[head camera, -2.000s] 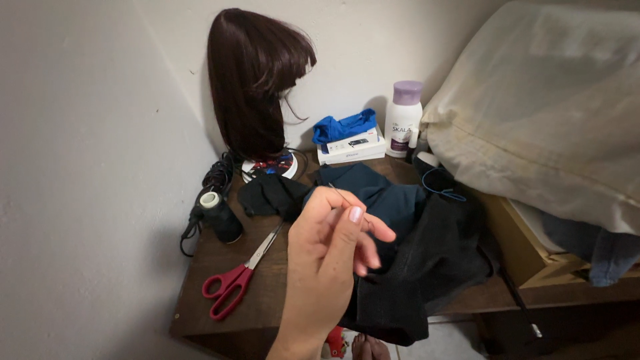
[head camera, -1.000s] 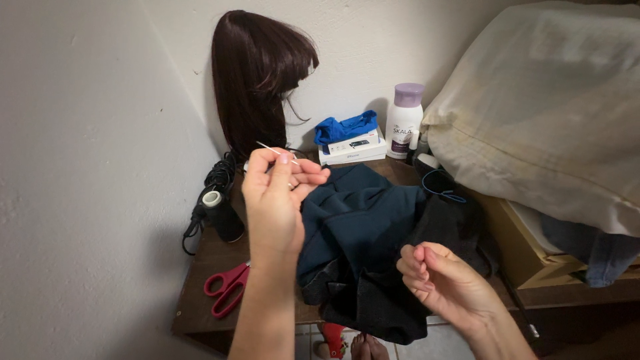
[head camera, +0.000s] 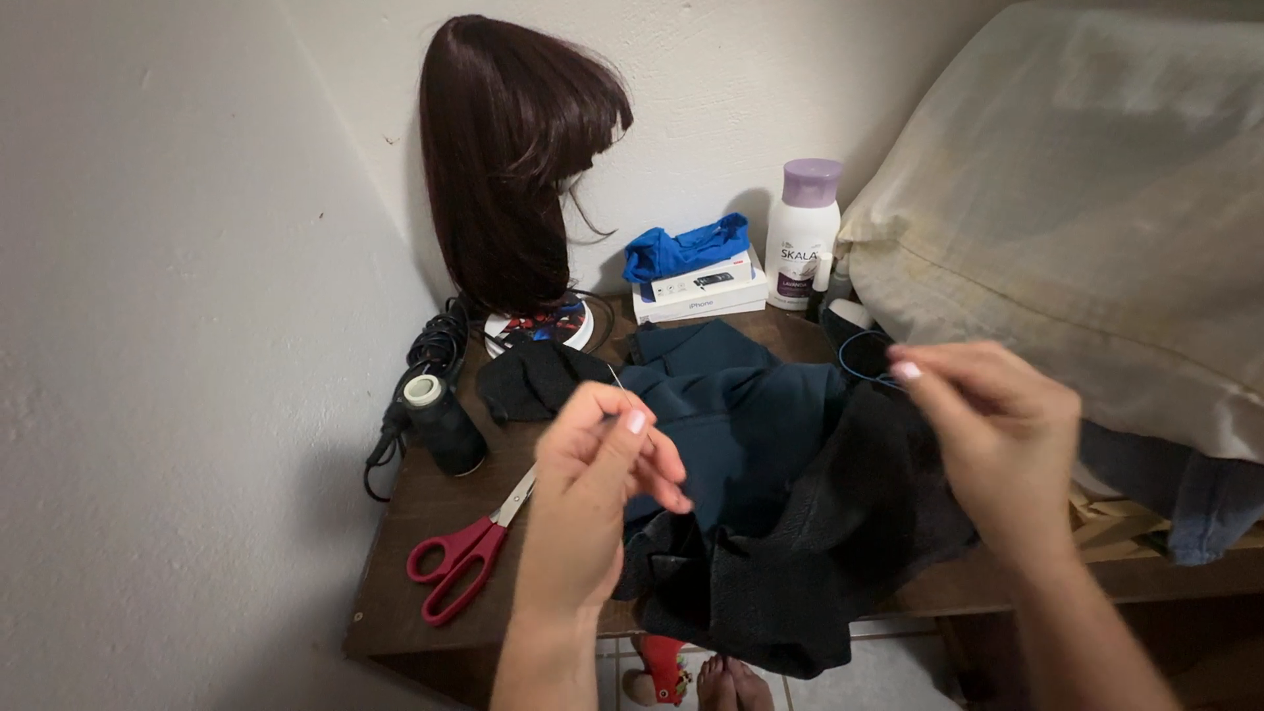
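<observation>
Between thumb and fingers, my left hand (head camera: 597, 484) holds a thin sewing needle (head camera: 615, 377) that points up. My right hand (head camera: 987, 425) is raised on the right with thumb and forefinger pinched together; whether thread is between them cannot be told. Behind its fingertips shows a loop of blue cord (head camera: 845, 357). Dark teal cloth (head camera: 750, 425) and black cloth (head camera: 839, 533) lie below and between the hands, the black cloth hanging over the table's front edge. Red-handled scissors (head camera: 469, 563) rest left of my left hand. A spool of black thread (head camera: 444, 430) stands behind them.
A dark wig (head camera: 509, 148) stands at the back beside a black coiled cable (head camera: 434, 341). Blue fabric (head camera: 691, 247) lies on white boxes (head camera: 701, 301), next to a white bottle with a purple cap (head camera: 805, 232). Pale cloth (head camera: 1076, 227) covers something bulky at right.
My right hand, out of view two seconds ago, came in at the lower right and has moved up. My left hand keeps the needle and is lower than one second ago.
</observation>
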